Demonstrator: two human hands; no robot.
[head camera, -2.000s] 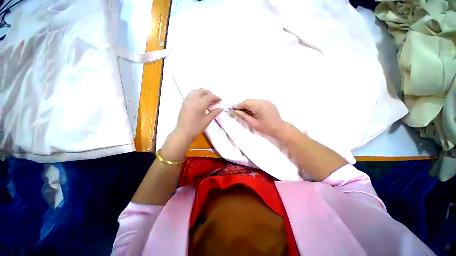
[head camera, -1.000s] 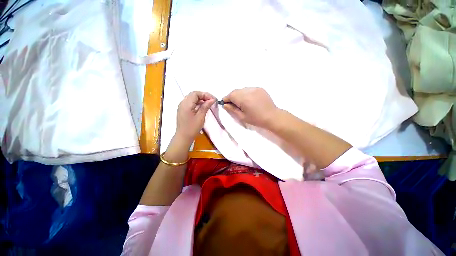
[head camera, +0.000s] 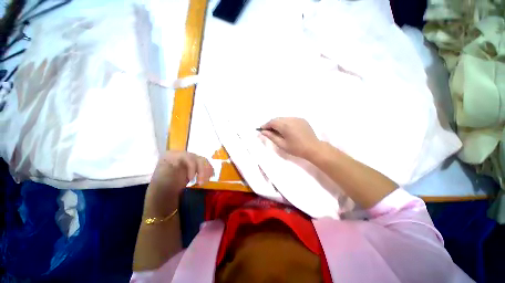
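A pale pink, nearly white garment (head camera: 365, 121) lies spread over the table, its near edge hanging toward my lap. My right hand (head camera: 292, 136) is above the garment with fingers closed on small dark thread snips (head camera: 260, 129); only their tip shows. My left hand (head camera: 183, 168) is off the garment, over the table's front edge left of it. Its fingers are loosely curled and somewhat blurred, and nothing shows between them.
A stack of pink garments (head camera: 83, 110) lies left of the wooden strip (head camera: 187, 72), with a pale fabric strip (head camera: 185, 82) reaching across. A black phone (head camera: 230, 9) is at the top. Crumpled pale green-yellow cloth (head camera: 479, 94) is at far right. Blue plastic (head camera: 39, 232) is below.
My left hand has let go of the garment edge and moved down and left. My right hand with the snips has moved slightly right and down. The view has shifted, showing the black phone.
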